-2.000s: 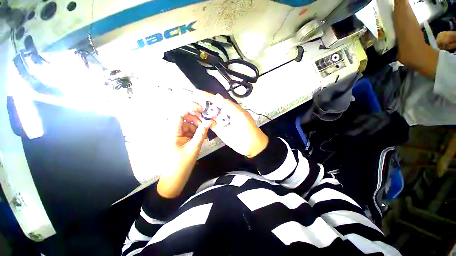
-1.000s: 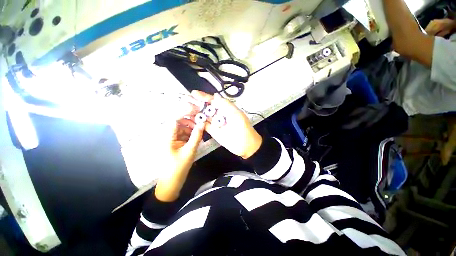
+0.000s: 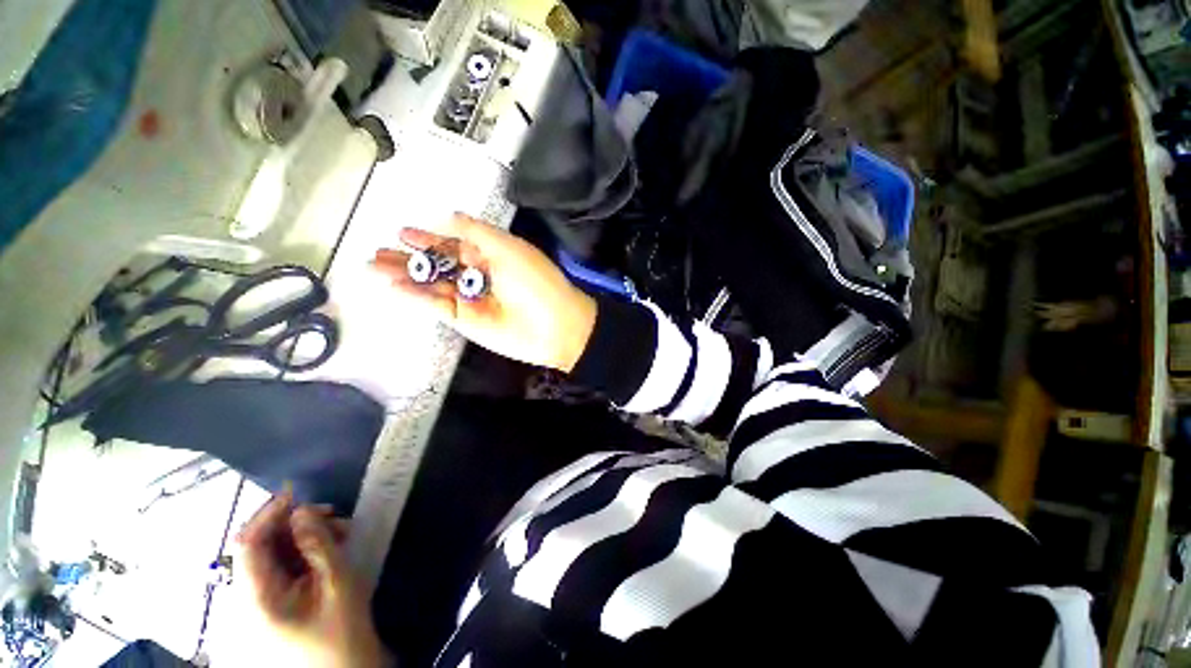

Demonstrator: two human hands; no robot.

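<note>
My right hand (image 3: 516, 294) is palm up above the table's front edge. Small shiny bobbins (image 3: 470, 282) with white ends lie together on its palm by the fingers. My left hand (image 3: 307, 574) is at the lower left over the table, its fingers curled. I cannot tell whether anything is between those fingertips. A dark fabric piece (image 3: 274, 424) lies between the two hands. Large black shears (image 3: 196, 342) lie beside it, towards the machine.
A recessed tray (image 3: 486, 89) at the table's end holds a bobbin and small parts. White machine body (image 3: 170, 170) is at the left. Grey and dark garments (image 3: 568, 137) and blue crates (image 3: 660, 72) stand past the table edge. Slim metal tools (image 3: 183, 483) lie near the left hand.
The view has swung to the right. My hands have moved apart: the right is now palm up near the table's end with the bobbins, the left is by the dark fabric piece.
</note>
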